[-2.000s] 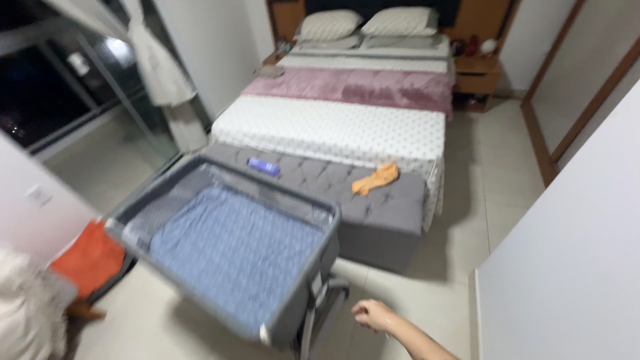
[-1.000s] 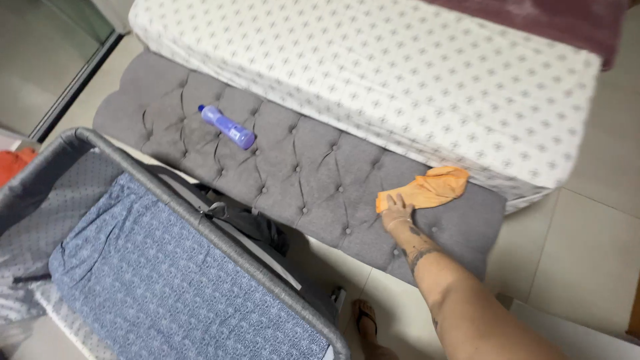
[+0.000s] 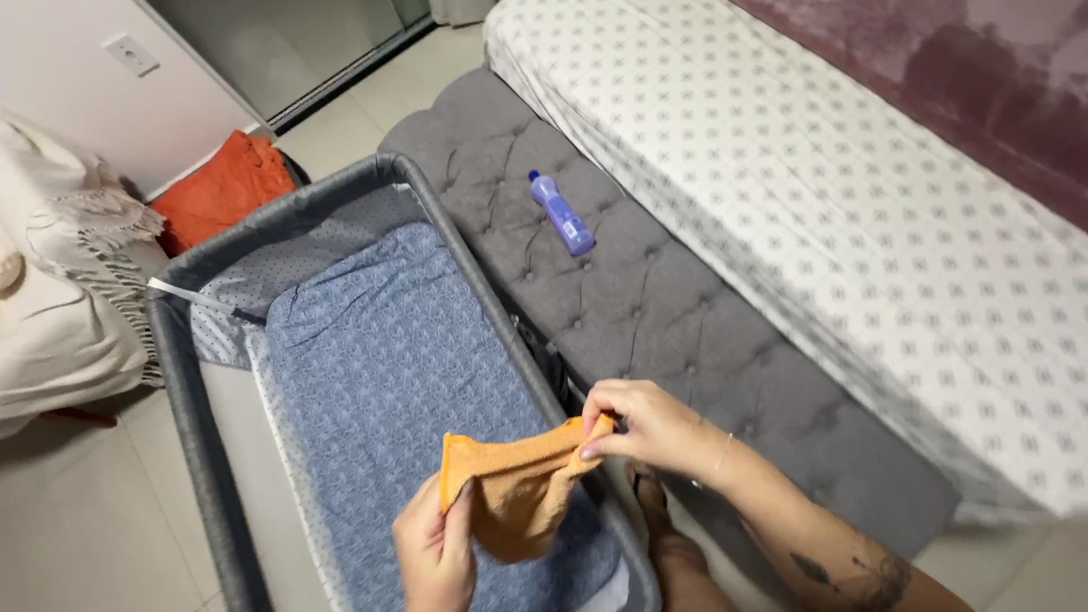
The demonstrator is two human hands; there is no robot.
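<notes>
An orange cloth point(image 3: 518, 484) hangs between my two hands, above the near end of a grey bedside crib point(image 3: 501, 327). My left hand point(image 3: 438, 540) pinches its left edge between thumb and fingers. With thumb and fingertips, my right hand point(image 3: 642, 429) grips the cloth's upper right corner. Below the cloth lies the crib's mattress in a blue patterned sheet point(image 3: 399, 365). On the grey tufted bench point(image 3: 646, 297) beside the crib, a purple plastic bottle point(image 3: 563, 214) with a dark blue cap lies on its side.
Behind the bench stands a bed with a white patterned cover point(image 3: 765, 170) and a mauve blanket point(image 3: 1003, 93). An orange-red cushion or cloth point(image 3: 225, 191) lies beyond the crib. A cream fringed throw point(image 3: 68, 280) covers a seat at left. My foot and leg show beside the crib.
My right hand has lifted the orange cloth off the bench and moved it left over the crib. My left hand has come into view and holds it too. The bottle still lies on the bench.
</notes>
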